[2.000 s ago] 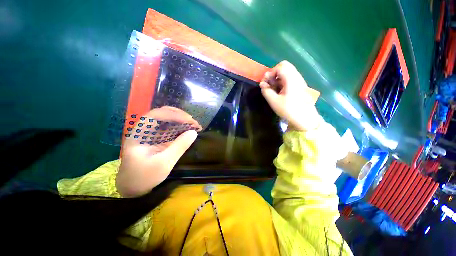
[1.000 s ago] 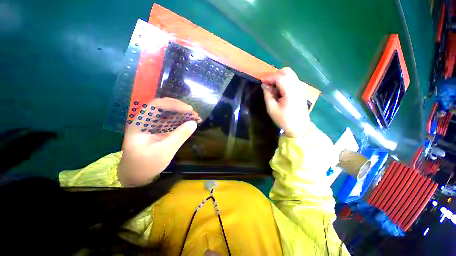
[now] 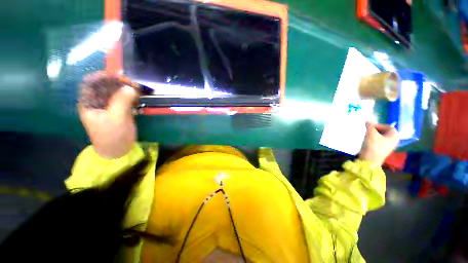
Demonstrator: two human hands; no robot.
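The LCD panel [image 3: 205,51], black and glossy with bright streaks, lies in an orange-red foam tray [image 3: 283,56]. My left hand [image 3: 110,120] is at the tray's near left corner, its fingers closed on the clear dotted sticker sheet [image 3: 77,54]. The sheet is blurred and spreads left of the tray; its darker part covers my fingers. My right hand [image 3: 378,144] is away from the panel, at the right edge of the white paper sheet [image 3: 345,97], fingers bent close together. Whether it holds something small cannot be told.
A tan cardboard roll [image 3: 377,86] lies over the paper beside a blue tray [image 3: 422,110] with white contents. A second panel [image 3: 392,15] in an orange-red tray is at the upper right. Orange-red foam [image 3: 451,126] is at the right edge.
My right hand has left the panel's far edge and moved right to the paper. My left hand and the sheet have moved left off the screen. The view has shifted right and turned.
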